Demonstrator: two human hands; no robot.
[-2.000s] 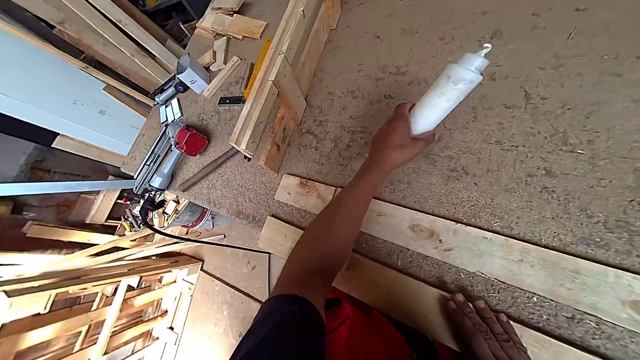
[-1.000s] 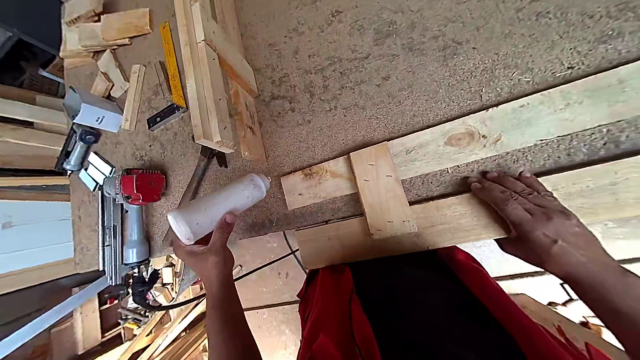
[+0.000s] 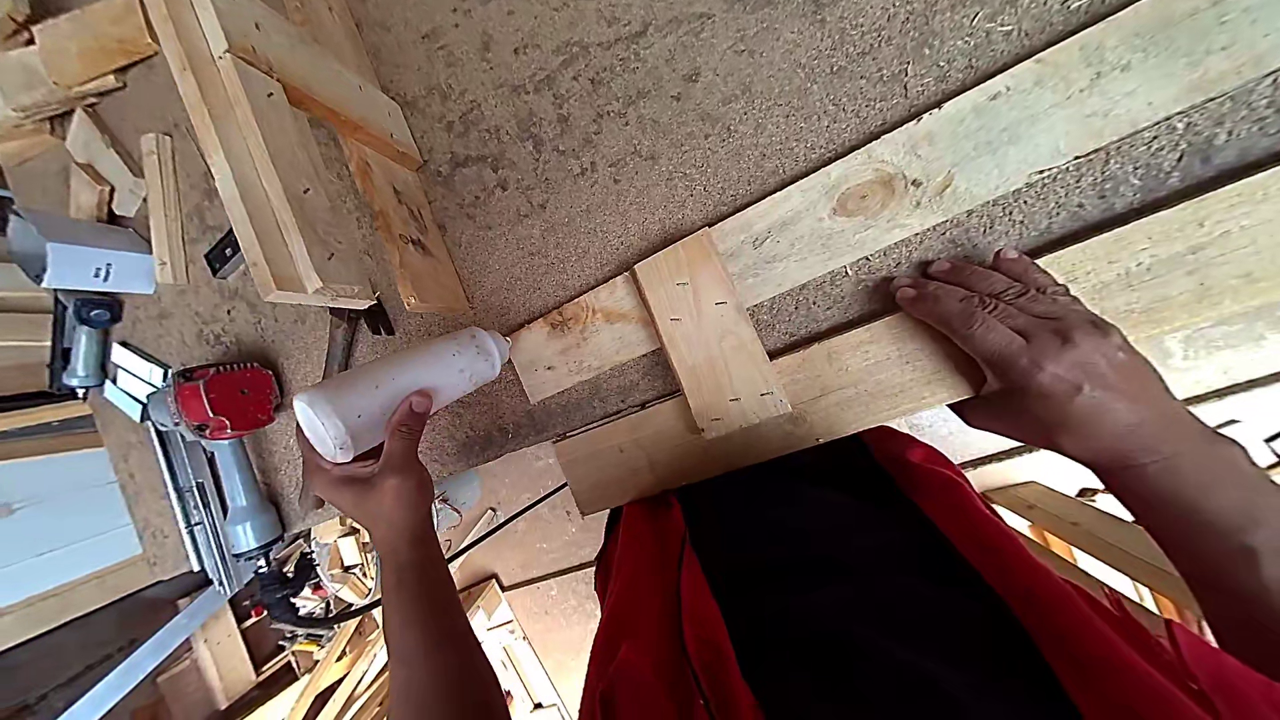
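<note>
My left hand (image 3: 375,470) is closed around a white squeeze bottle (image 3: 400,390), which lies tilted with its nozzle toward the end of the upper wooden board (image 3: 870,200). My right hand (image 3: 1040,350) rests on the lower wooden board (image 3: 860,385), fingers spread near its upper edge. Between the hands a short wooden crosspiece (image 3: 710,335) spans both boards near their left ends. Several staples show in the crosspiece. The two boards lie side by side with a gap between them.
A red and grey pneumatic nailer (image 3: 228,400) lies on the worktable (image 3: 560,130) at the left, its black hose (image 3: 510,520) running below the table edge. Beyond the bottle are a hammer (image 3: 340,345), joined timber pieces (image 3: 270,180) and wood offcuts (image 3: 165,205). A second air tool (image 3: 85,345) lies far left.
My left hand has brought the bottle from over the bare tabletop to the left, beside the nailer. The view has shifted. The bottle's nozzle now points toward the upper board's end.
</note>
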